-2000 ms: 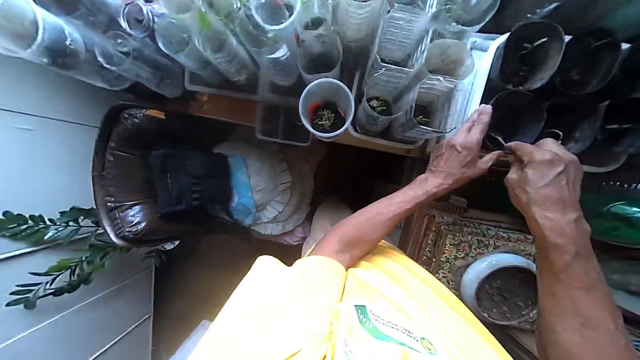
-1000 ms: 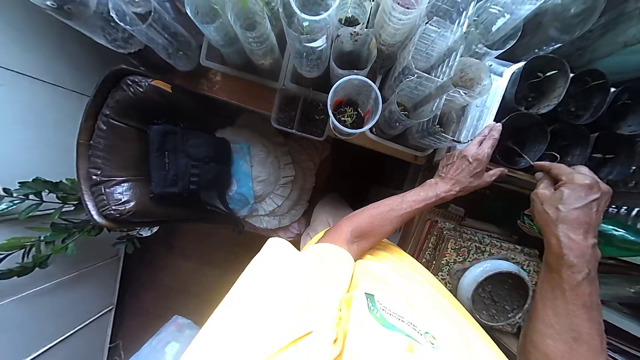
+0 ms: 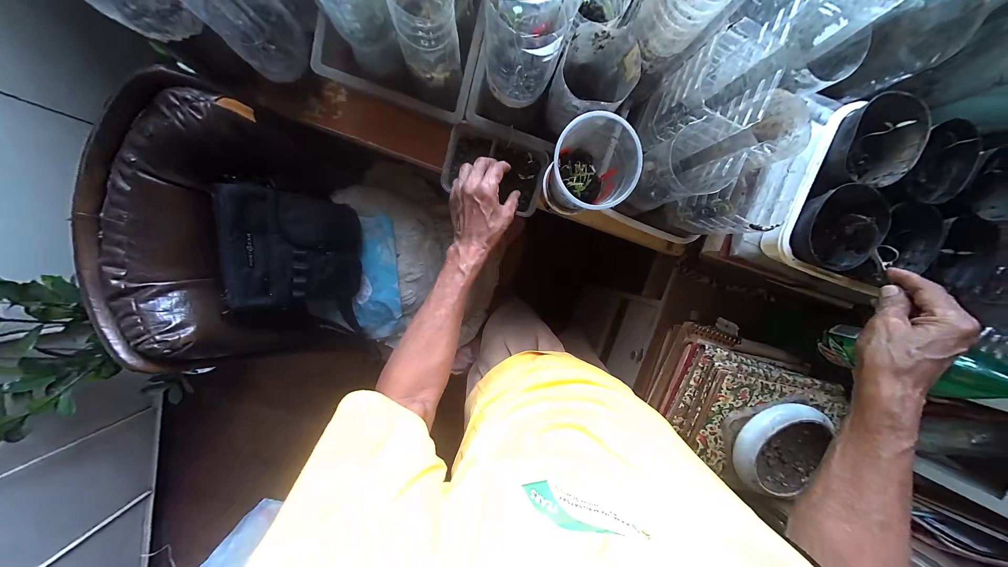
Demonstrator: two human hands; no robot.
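My left hand [image 3: 482,206] reaches over the front edge of a small clear plastic tray [image 3: 529,206] of soil with small seedlings, its fingers curled over the soil; whether they touch it I cannot tell. Beside it stands a clear plastic cup [image 3: 598,160] with soil and thin sprouts. At the right, my right hand [image 3: 913,331] pinches a thin dark tool [image 3: 880,261], its kind unclear, at the rim of a black plastic pot [image 3: 840,227]. More black pots with seedlings [image 3: 888,138] stand behind in a white tray [image 3: 819,150].
Clear plastic bottles and cups [image 3: 524,47] crowd the wooden shelf [image 3: 378,126]. A brown leather armchair [image 3: 150,236] with a black bag [image 3: 287,244] stands left. Below right are patterned books [image 3: 709,386], a white pot of soil [image 3: 787,453] and a green bottle [image 3: 969,374].
My left hand has moved left from beside the black pots to the small seedling tray. My right hand stays near the black pots.
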